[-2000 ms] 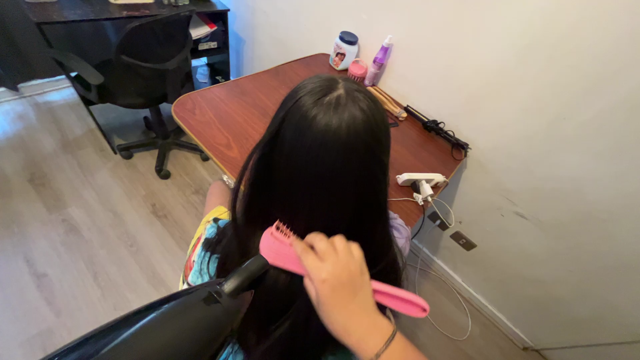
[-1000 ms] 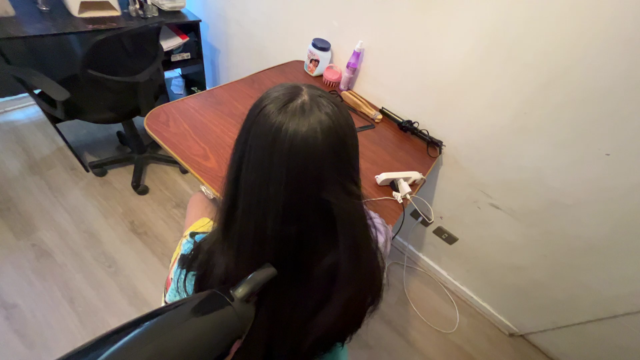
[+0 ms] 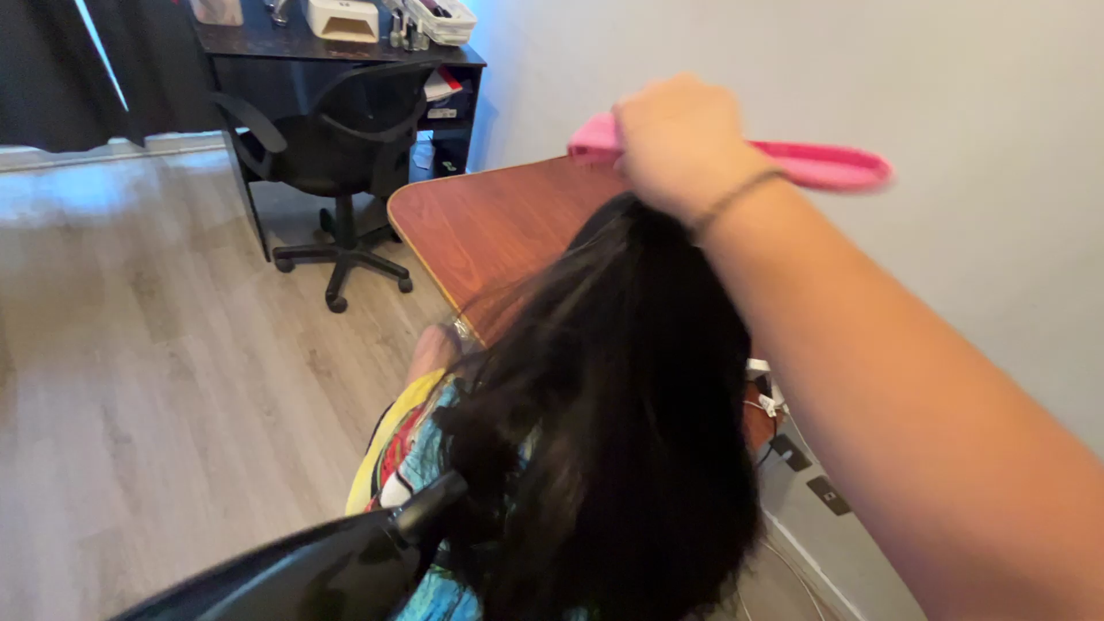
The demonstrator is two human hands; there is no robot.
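My right hand (image 3: 681,142), with a dark band at the wrist, is closed around a pink hairbrush (image 3: 828,166) above the crown of a seated person. That person's long black hair (image 3: 604,388) hangs down the back, with loose strands spread out to the left. At the lower left a black hair dryer (image 3: 310,573) points its nozzle (image 3: 431,504) at the hair. My left hand is not in view. The person wears a colourful printed garment (image 3: 401,431).
A brown wooden table (image 3: 492,224) stands in front of the person, against the wall. Farther back are a black office chair (image 3: 345,147) and a dark desk (image 3: 345,52) with items on it. White plugs and cables (image 3: 768,397) hang at the table's right side.
My right hand, out of view one second ago, is back in view with the pink brush, now above the crown. The smooth hair has become lifted and spread. The view has shifted.
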